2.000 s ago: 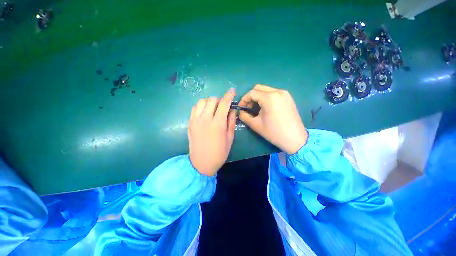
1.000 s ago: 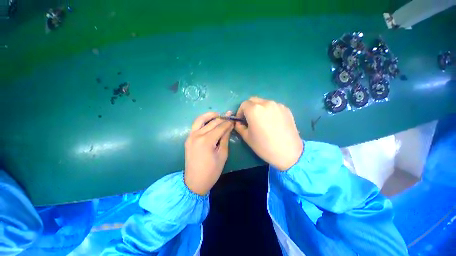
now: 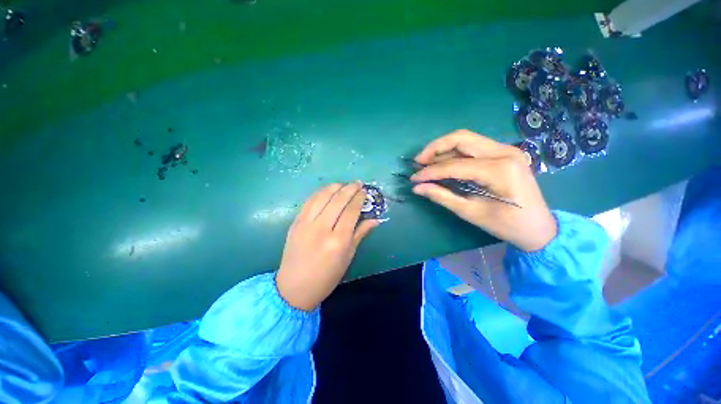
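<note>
My left hand holds a round unit by its edge at the mat's front, dark with a pale ring at its centre and shiny clear film at its rim. A short dark strand sticks out from the unit's right side. My right hand is to the right of the unit, apart from it, and holds slim dark tweezers whose tips point left. Small dark parts lie scattered at the left. Clear rings lie ahead of my left hand.
A pile of units lies at the right, close beyond my right hand. Single units lie at the far left and far right. A small dark reddish scrap is beside the clear rings. An open white box is below the right edge.
My right hand has moved right, away from my left hand, and the tweezers now show in it. The unit in my left hand now shows its pale ring, where the fingers covered it before.
</note>
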